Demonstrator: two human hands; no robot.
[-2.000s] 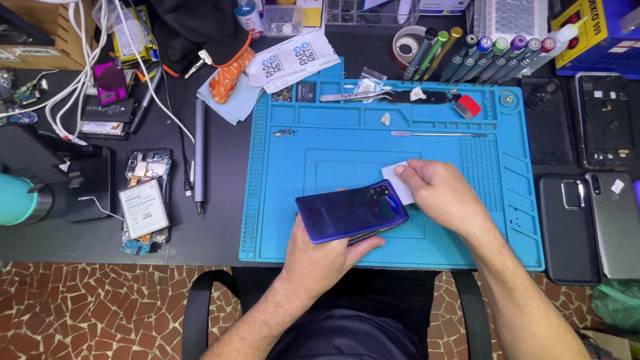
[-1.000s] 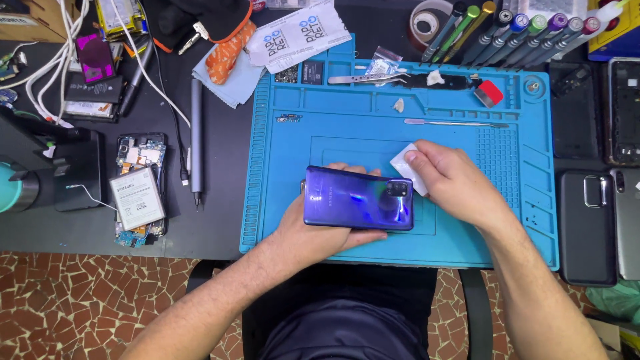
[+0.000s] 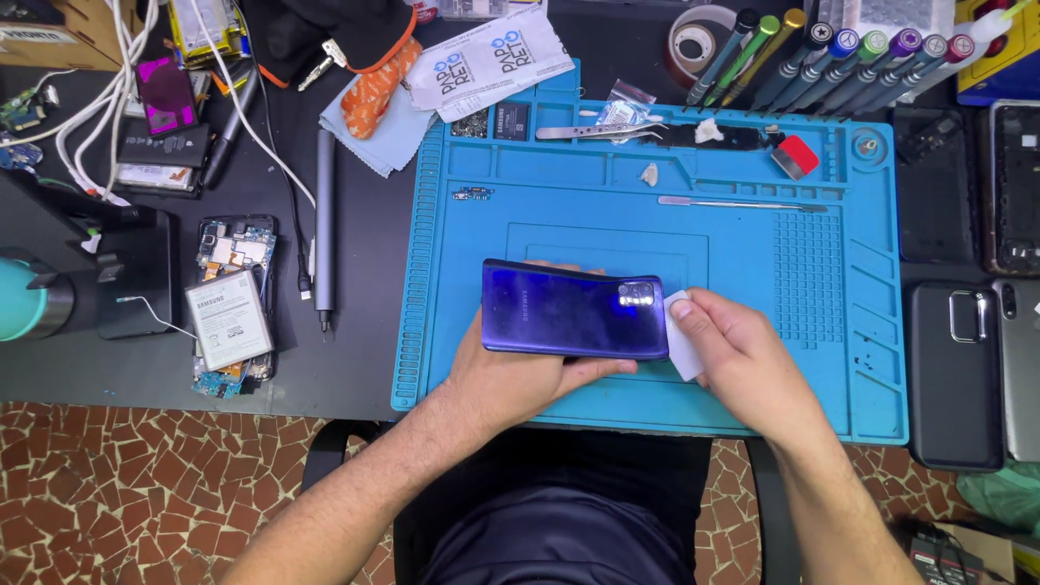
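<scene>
My left hand (image 3: 520, 370) holds a blue Samsung smartphone (image 3: 569, 313) from below, back cover up, with the camera cluster toward the right. Its thumb lies along the phone's near edge and fingertips show at the far edge. My right hand (image 3: 731, 341) pinches a thin white plastic card (image 3: 684, 337) between thumb and fingers. The card's left edge is at the phone's right end; whether it enters the seam cannot be told. Both hands are above a blue silicone repair mat (image 3: 601, 406). A metal spudger (image 3: 739, 203) lies farther up the mat, below tweezers (image 3: 597, 131).
Left of the mat are an electric screwdriver (image 3: 324, 227), a cable and an opened phone (image 3: 236, 244) with a battery (image 3: 229, 319) on it. Several screwdrivers (image 3: 812, 69) stand at the back right. Phone cases or housings (image 3: 955, 374) lie to the right.
The card, in my right hand, was at the phone's upper right corner and is now along its right end. My left hand still holds the phone. The view has shifted slightly.
</scene>
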